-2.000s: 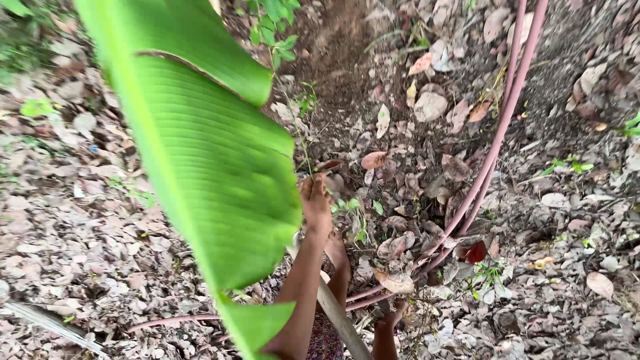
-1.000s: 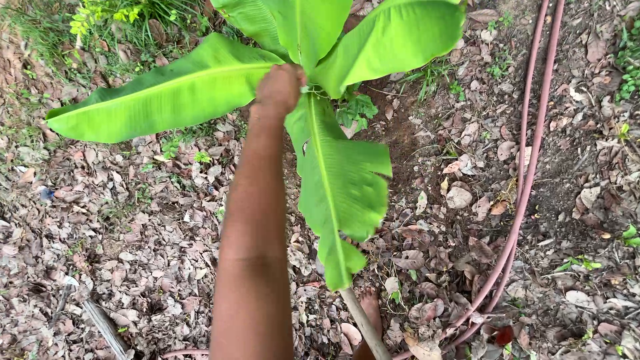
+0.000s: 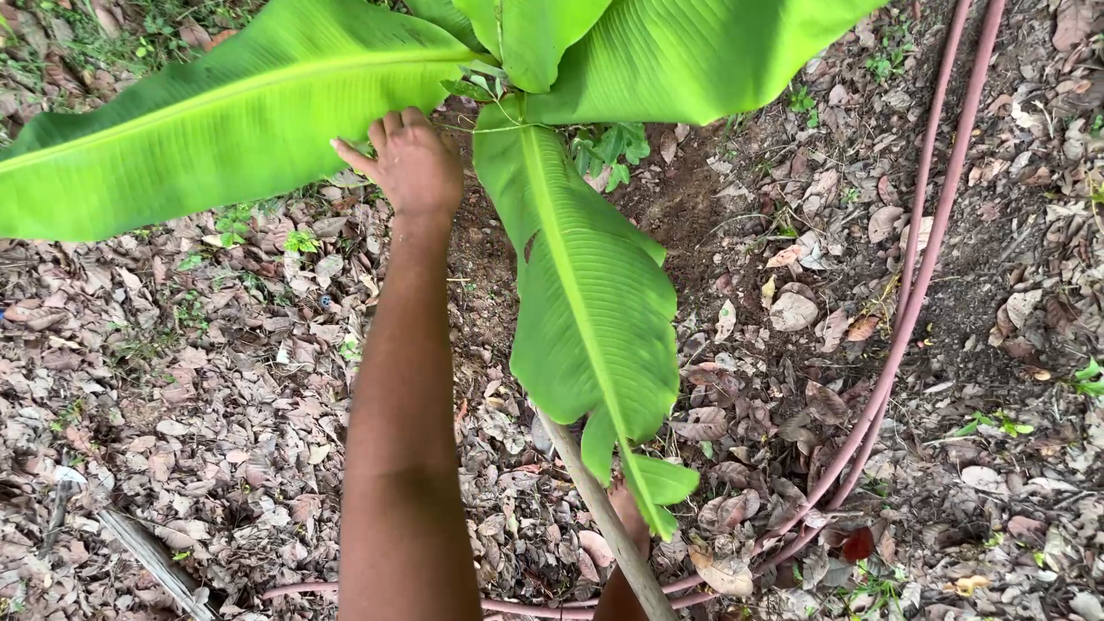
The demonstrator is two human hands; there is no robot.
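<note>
The back of my right hand point(image 3: 418, 168) is up at the lower edge of the broad left leaf of a young banana plant point(image 3: 259, 121). Its thumb is spread to the left, its fingers are bent, and no object shows in it. A thin green vine stem point(image 3: 496, 129) crosses the base of the torn lower leaf point(image 3: 578, 285), just right of the hand. My left hand is not in view. A wooden pole point(image 3: 604, 517) slants from under the torn leaf to the bottom edge. Beside it is a bare limb, seemingly a foot, partly covered.
Pink hoses point(image 3: 918, 293) curve down the right side and along the bottom. Dry fallen leaves point(image 3: 216, 388) cover much of the ground, with bare soil point(image 3: 681, 207) around the plant. A weathered piece of wood point(image 3: 155, 556) lies at lower left.
One second ago my right hand was at the plant's centre, where the leaves meet; now it is lower and left of it. The view has also shifted since two seconds ago.
</note>
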